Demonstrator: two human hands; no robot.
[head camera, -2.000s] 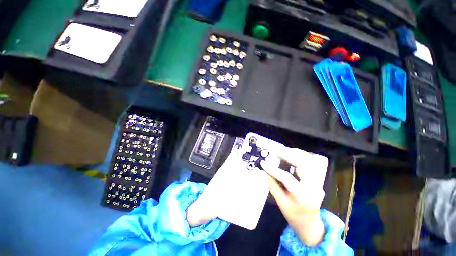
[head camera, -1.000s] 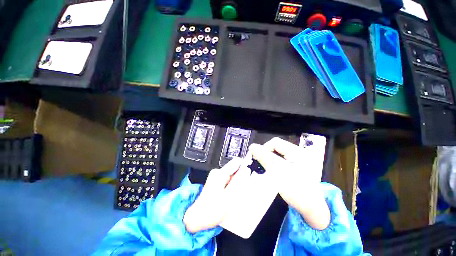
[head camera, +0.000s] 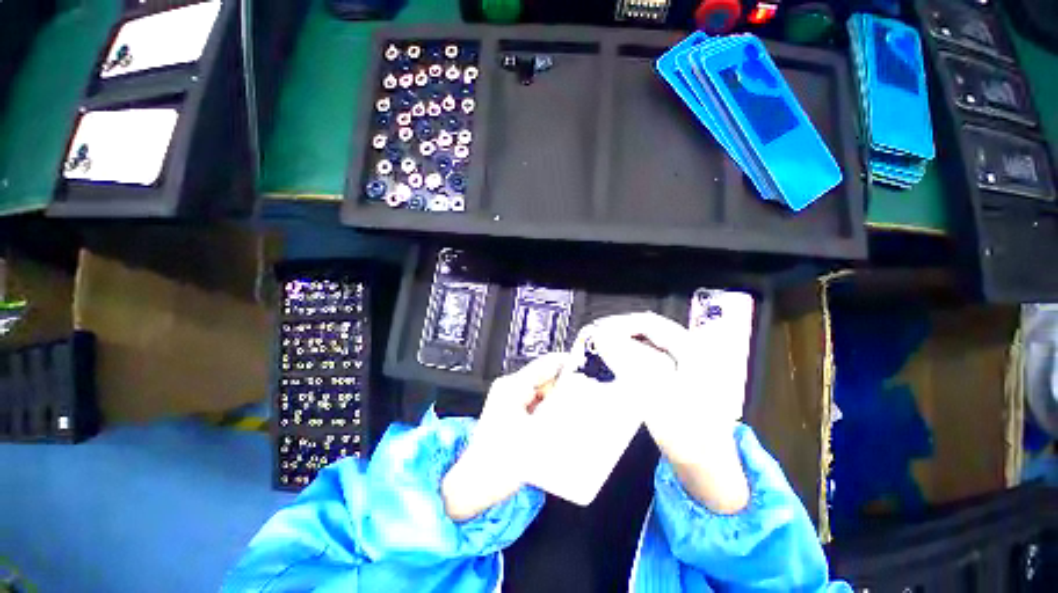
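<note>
A white back cover (head camera: 580, 446) is held tilted in front of me, its dark camera cluster (head camera: 594, 366) at the upper end partly hidden by fingers. My left hand (head camera: 501, 434) grips its left edge. My right hand (head camera: 679, 400) is at its upper right, fingers bent over the camera corner; whether they pinch a small part is hidden. The lap tray (head camera: 403, 319) behind holds two dark phone bodies (head camera: 455, 327) on the left and another white cover (head camera: 724, 348) in the right slot.
The lens parts tray (head camera: 321, 382) is left of the lap tray. The compartment tray (head camera: 545, 174) holds rings (head camera: 425, 127) and blue sheets (head camera: 775, 127). Side trays hold white covers (head camera: 122, 146) and dark bodies (head camera: 1007, 160). Press buttons (head camera: 717, 14) show at the top. Cartons (head camera: 168, 336) stand below.
The second dark body and the white cover in the lap tray's right slot have come into clear view. The held cover has shifted, and my right fingers have closed in over its camera corner. The camera view has shifted.
</note>
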